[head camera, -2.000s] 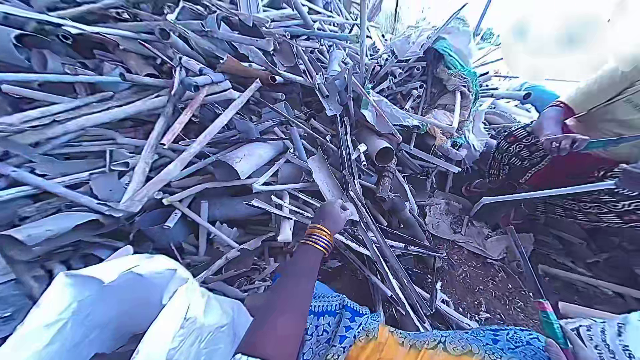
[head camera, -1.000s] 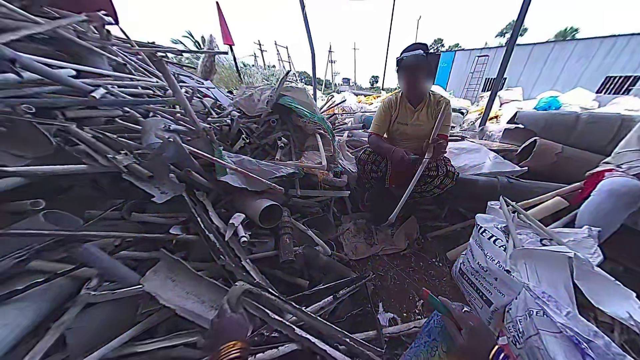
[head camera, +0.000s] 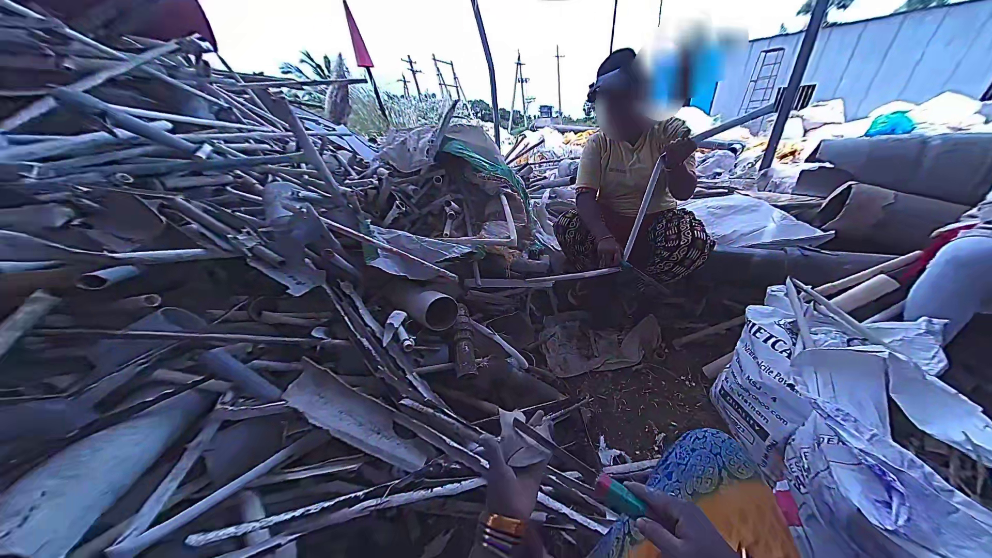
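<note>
My left hand (head camera: 508, 473), with bangles at the wrist, grips a pale broken piece of pipe (head camera: 521, 442) at the bottom middle. To its right, my right hand (head camera: 674, 523) is closed round the green and red handle (head camera: 620, 494) of a tool. A dark, narrow blade (head camera: 554, 449) runs from that handle toward the broken piece; whether the two touch is unclear. Scrap pipes and split strips (head camera: 434, 434) lie just beyond and left of my hands. My knee, in blue and orange patterned cloth, is beside my right hand.
A large heap of scrap pipes (head camera: 232, 232) fills the left. Ahead, a person (head camera: 632, 178) sits holding a long pale pipe (head camera: 647, 205). White printed sacks (head camera: 763, 387) with scrap stand at right, near another person's pale-clothed limb (head camera: 949, 283). A wide pipe (head camera: 876, 217) lies behind.
The view has swung up and right since two seconds ago. My left hand now holds a broken piece up. The seated person has raised one arm with a long pipe.
</note>
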